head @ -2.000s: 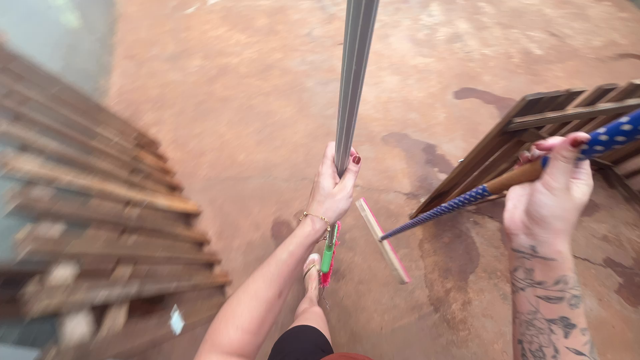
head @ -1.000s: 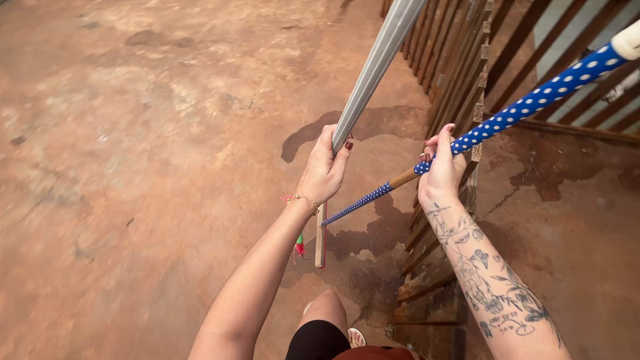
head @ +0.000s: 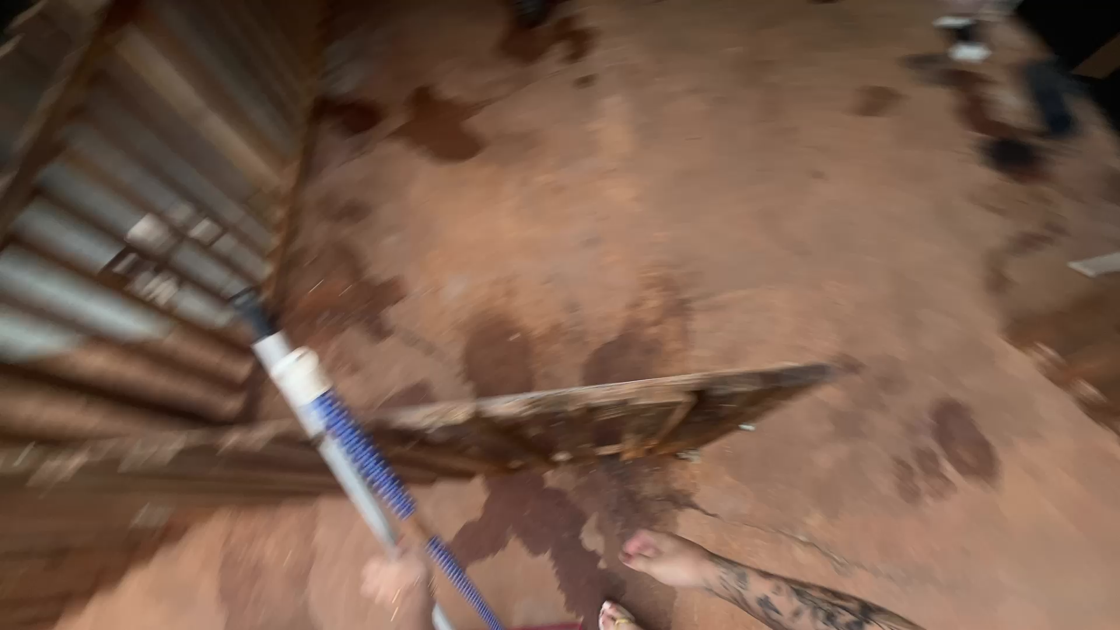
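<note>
Low in the view, blurred, my left hand (head: pixel 398 577) is closed around a pale grey pole (head: pixel 350 486). Beside it, crossing close to the same hand, runs a blue pole with white dots (head: pixel 363 455); whether my fingers hold it too is hard to tell. Both poles slant up to the left. My right hand (head: pixel 661 557), on a tattooed forearm, is off the poles, with its fingers curled and nothing seen in them. A strip of red (head: pixel 547 626) shows at the bottom edge, near my sandalled foot (head: pixel 617 615).
A wooden slatted gate (head: pixel 560 416) stands across the view just beyond my hands. Wooden slats and corrugated metal (head: pixel 131 289) rise at the left. The reddish concrete floor (head: pixel 744 219) has dark wet patches. Blurred dark objects (head: pixel 1046 96) lie at the upper right.
My right hand has let go of the blue dotted pole, which now lies alongside the grey pole by my left hand. The view has swung widely.
</note>
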